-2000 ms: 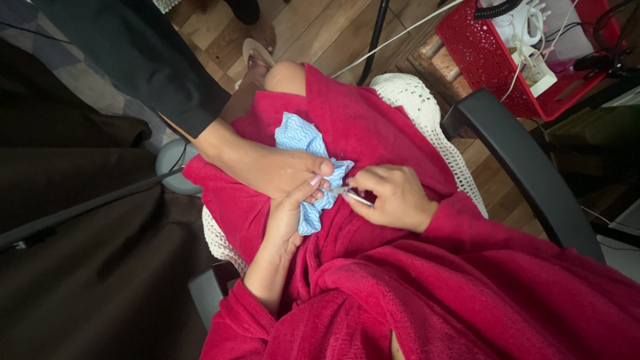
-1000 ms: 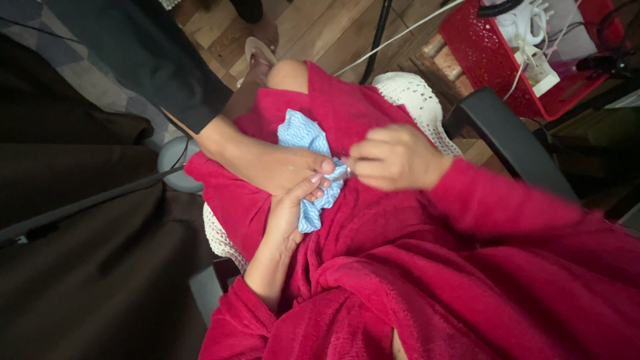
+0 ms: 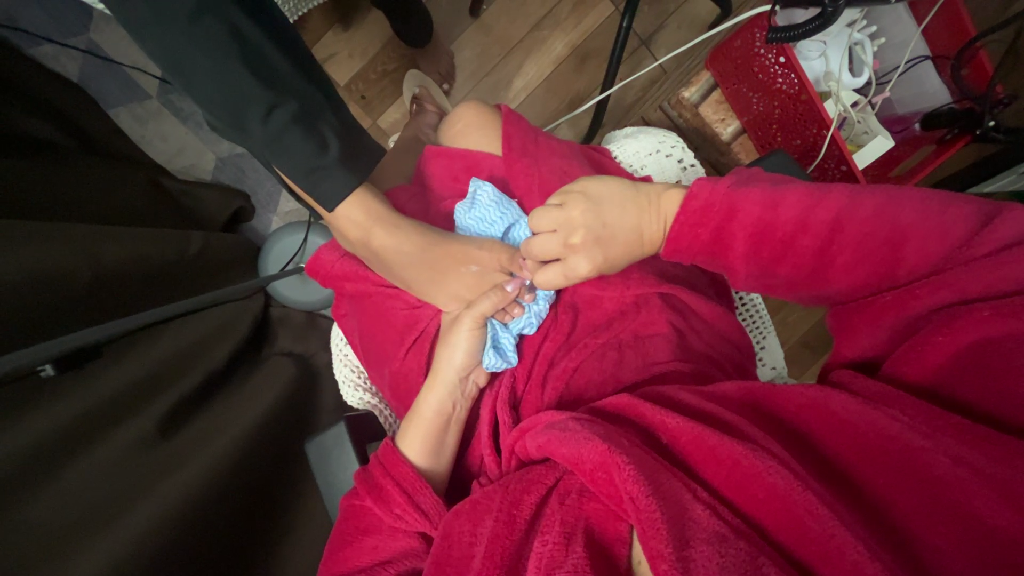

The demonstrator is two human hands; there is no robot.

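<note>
Another person's bare foot [image 3: 436,260] rests over my lap, which is covered by a red plush robe [image 3: 592,328]. Beneath and beside its toes lies a crumpled blue-and-white wavy-patterned cloth [image 3: 490,214]. My left hand [image 3: 472,324] holds the front of the foot, thumb at the toes and fingers partly hidden below. At the toes, touching or very close to them, is my right hand [image 3: 588,228], with its fingers curled and pinched together. Whether a tool is between those fingers cannot be told.
A red perforated basket [image 3: 780,88] with white cables and a power strip stands at upper right. The base of a grey stand [image 3: 294,264] is left of the foot. A white crocheted cover [image 3: 652,152] shows around my seat; dark curtain fabric [image 3: 144,400] hangs at left.
My right hand, which two seconds ago held a slim metal tool beside the toes, is now curled over the toes with no tool plainly visible. My left hand and the foot have stayed about in place.
</note>
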